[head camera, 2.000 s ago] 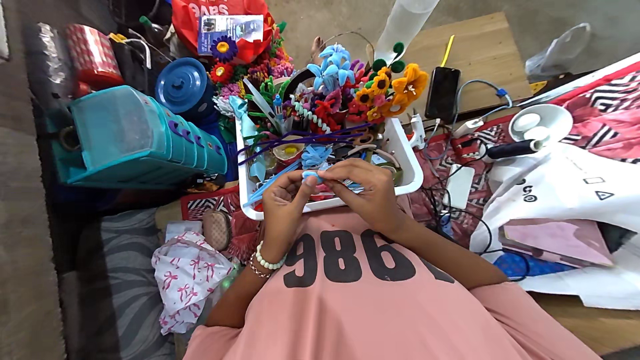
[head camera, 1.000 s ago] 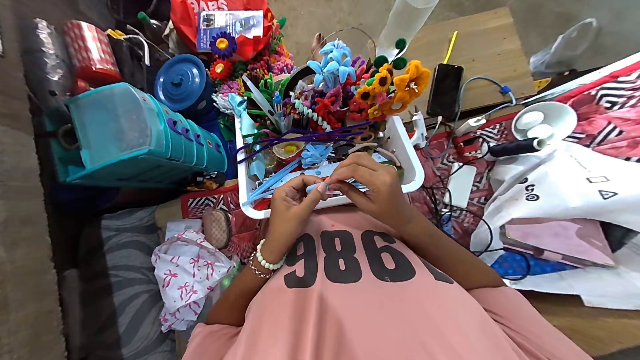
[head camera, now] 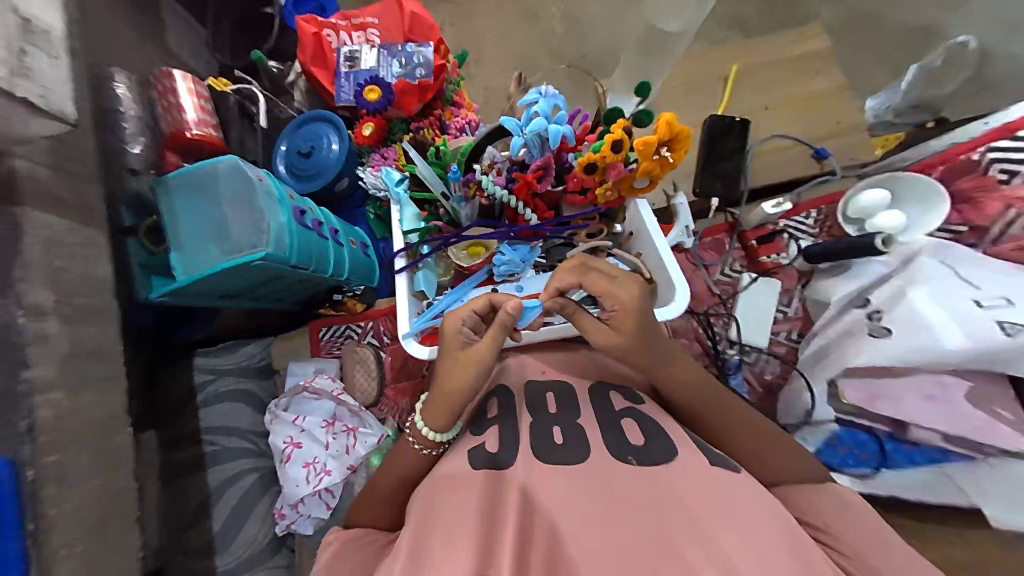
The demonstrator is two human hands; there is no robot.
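Note:
Between the fingertips of my left hand (head camera: 478, 336) and my right hand (head camera: 604, 308) is a small light-blue piece (head camera: 530, 313), its material too small to tell. Both hands pinch it above the near rim of a white plastic basket (head camera: 672, 280). Inside the basket, light-blue pipe cleaners (head camera: 456, 298) lie at the left, with a fuzzy blue flower (head camera: 514, 260) beyond my hands. Purple pipe cleaners (head camera: 496, 233) lie across the basket. Blue pipe-cleaner flowers (head camera: 540, 120) and orange ones (head camera: 662, 152) stand at the far side.
Left of the basket are a teal drawer unit (head camera: 264, 232) and a blue lidded container (head camera: 312, 152). At the right lie a glue gun (head camera: 680, 220), a black phone (head camera: 722, 156), tangled cables, a white bowl (head camera: 920, 204) and a white plastic bag (head camera: 944, 312). A patterned bag (head camera: 320, 448) sits lower left.
My hands have drawn slightly apart at the fingertips since a second ago, and the light-blue piece between them shows more plainly.

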